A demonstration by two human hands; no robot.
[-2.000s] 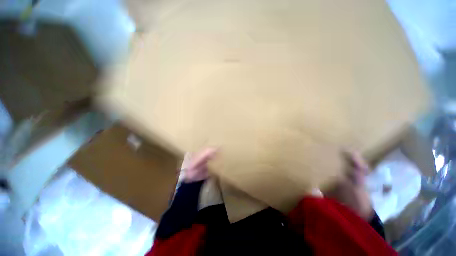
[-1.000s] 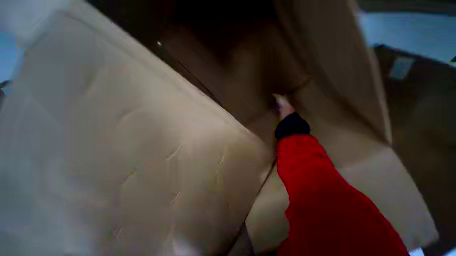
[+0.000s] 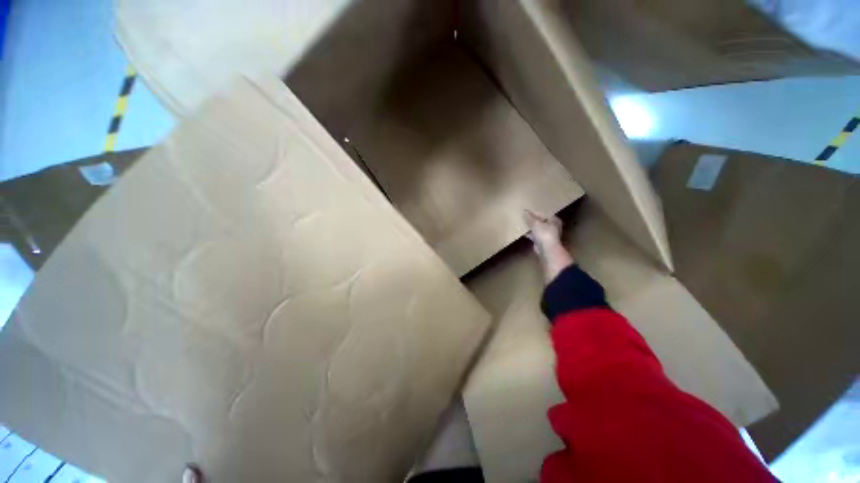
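Observation:
An open corrugated carton point(image 3: 603, 250) stands in front of me with its flaps spread. My right hand point(image 3: 547, 234) reaches inside and grips the near edge of a flat cardboard pad point(image 3: 471, 160), thumb on top. The pad lies tilted inside the carton, with a dark gap under its near edge. A large dented cardboard panel point(image 3: 311, 302) covers the left side; whether it is joined to the carton I cannot tell. Only a fingertip of my left hand point(image 3: 191, 474) shows at the bottom left, at the panel's lower edge; the rest is hidden.
Another brown carton with a white label point(image 3: 705, 172) stands at the right. A brown carton flap with a label point(image 3: 97, 174) shows at the left. Yellow-black floor tape point(image 3: 119, 111) runs at the upper left, and also at the right. More cardboard point(image 3: 698, 42) is at the top right.
My right hand, lower inside the carton, now holds the pad's edge, which has risen into clear view. The view has drawn back. Earlier both hands held a large cardboard piece.

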